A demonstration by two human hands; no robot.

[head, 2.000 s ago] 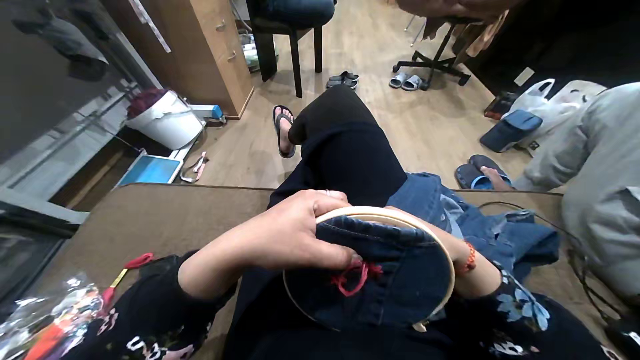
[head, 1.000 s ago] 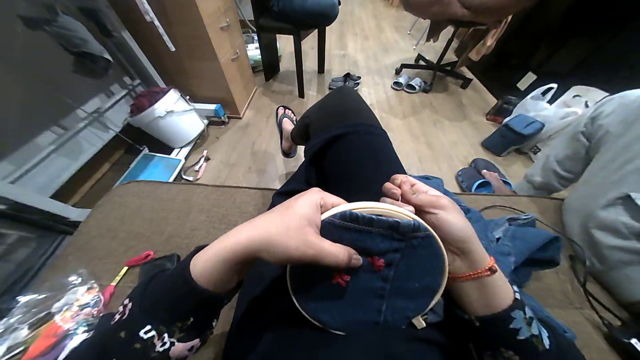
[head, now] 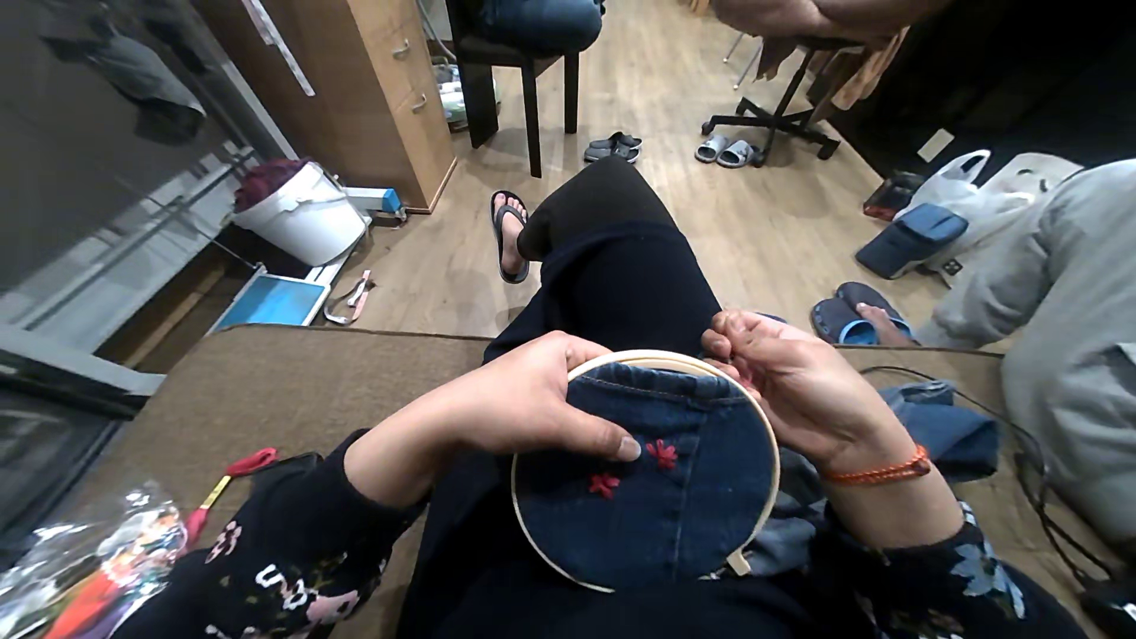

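Observation:
A wooden embroidery hoop [head: 777,461] lies on my lap with blue denim [head: 621,541] stretched in it. Two small red stitched flowers show on the denim, one [head: 661,454] just right of my thumb tip and one [head: 604,485] below it. My left hand [head: 541,399] grips the hoop's upper left rim, thumb on the cloth and fingers behind. At the upper right rim is my right hand [head: 772,373], its thumb and fingertips pinched together; whatever they pinch is too small to make out. More loose denim [head: 950,435] lies beyond my right wrist.
On the brown couch [head: 266,382] at left lie a red thread skein [head: 253,461] and a plastic bag of coloured threads [head: 98,568]. A black cable [head: 1029,444] runs at right, beside a seated person's grey-clad leg [head: 1083,293]. A white bucket [head: 306,217] stands on the floor at left.
My right hand has come out from behind the hoop to its upper right edge. The loose red thread that lay looped on the denim no longer shows there; two red flowers are visible.

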